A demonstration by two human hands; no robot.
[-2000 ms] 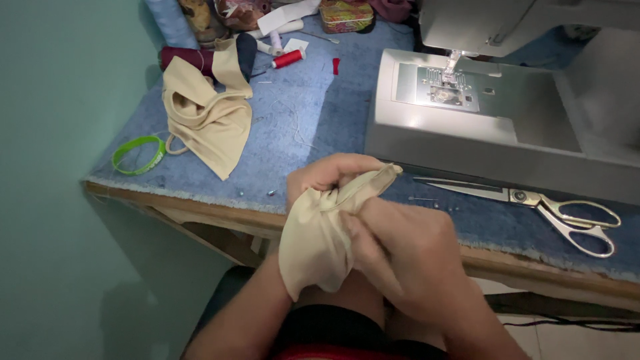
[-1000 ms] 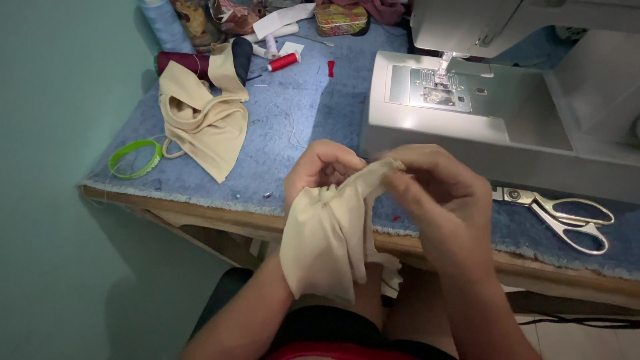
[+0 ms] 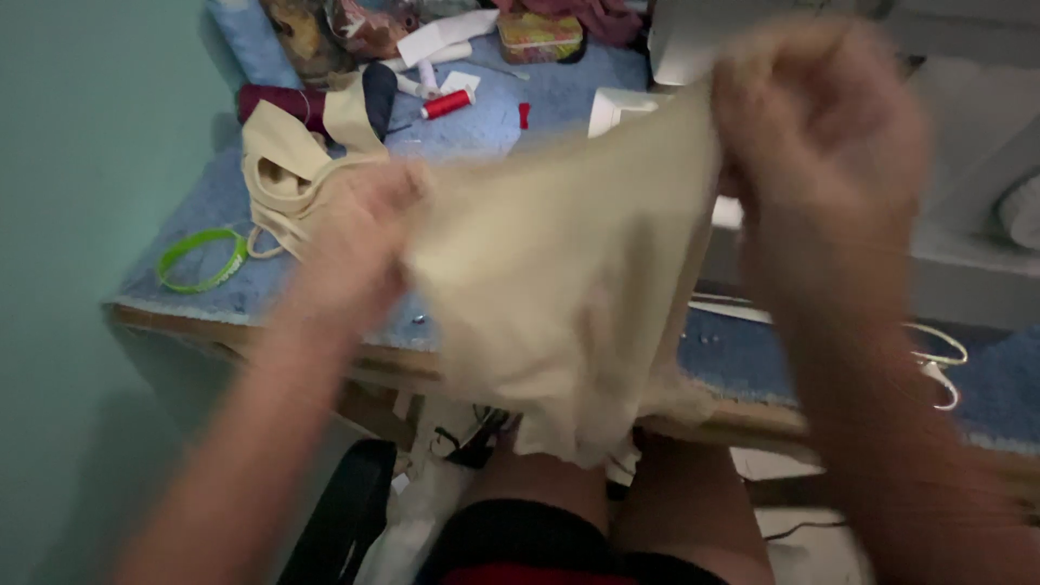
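A beige fabric piece (image 3: 561,268) hangs spread between my hands above the table's front edge, blurred by motion. My left hand (image 3: 378,215) pinches its upper left corner. Higher up, my right hand (image 3: 812,106) grips the upper right corner. Behind my left hand, a second beige fabric piece (image 3: 284,162) with a round opening lies on the blue denim table cover (image 3: 479,154). Partly hidden by my right hand and the cloth is the sewing machine (image 3: 967,162). The scissors (image 3: 942,374) show only in part beyond my right forearm.
A green wristband (image 3: 201,260) lies at the table's left. Toward the back are a red thread spool (image 3: 448,104), a small red piece (image 3: 524,115), a patterned tin (image 3: 540,36), a maroon roll (image 3: 284,106) and a blue cone of thread (image 3: 256,41). Pins lie near the front edge.
My hands have moved up and apart, the right one up over the sewing machine. The beige fabric, bunched between them before, is now stretched out and hanging.
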